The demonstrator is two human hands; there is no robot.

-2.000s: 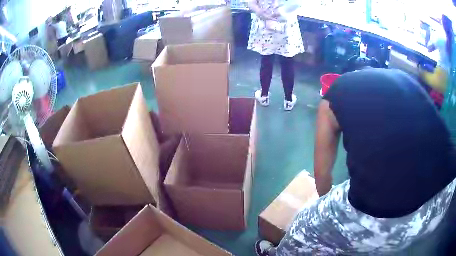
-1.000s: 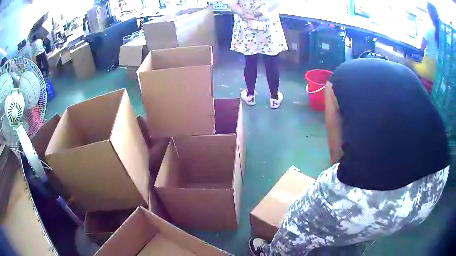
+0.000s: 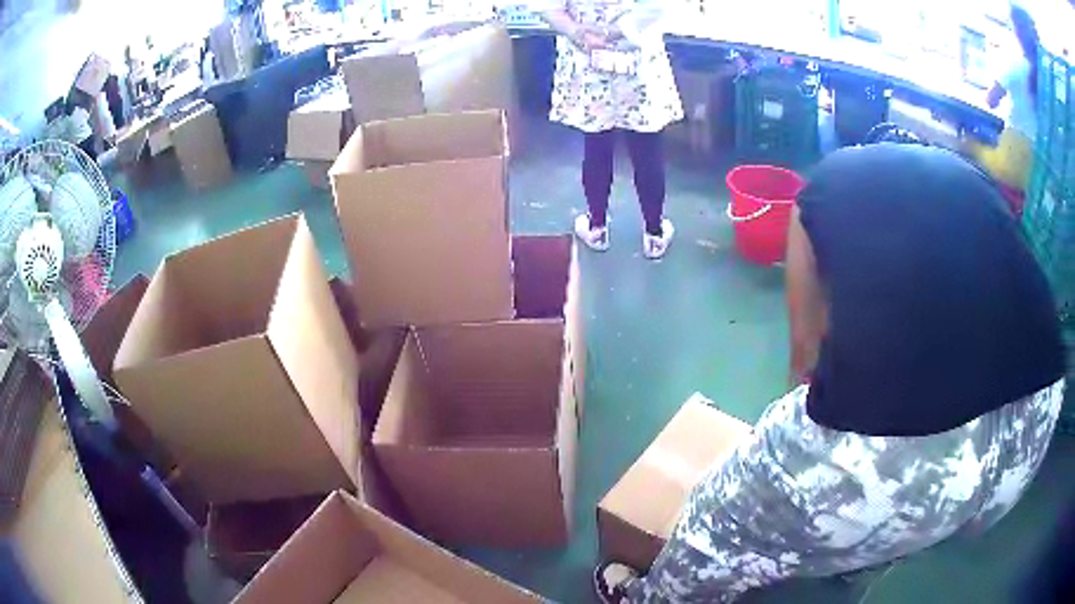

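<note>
Neither of my hands is in view. Nearest in front of me, an open brown carton (image 3: 365, 560) is cut off by the bottom edge. Behind it several empty open cartons are piled on the green floor: a tilted one (image 3: 224, 401) at left, a tall one (image 3: 424, 236) at the back, and one (image 3: 472, 496) in the middle. A low closed carton (image 3: 678, 460) lies on the floor at centre right, partly hidden by a bending person's leg.
A person in a dark top (image 3: 931, 295) bends over at right. Another person (image 3: 619, 83) stands at the back. A red bucket (image 3: 766, 218) and green crate (image 3: 778, 112) are behind. A fan (image 3: 47, 236) and cardboard-covered bench (image 3: 59, 507) are at left.
The view has swung a little to the right and the red bucket shows more fully. The bending person has shifted slightly and still bends over. The cartons have not moved.
</note>
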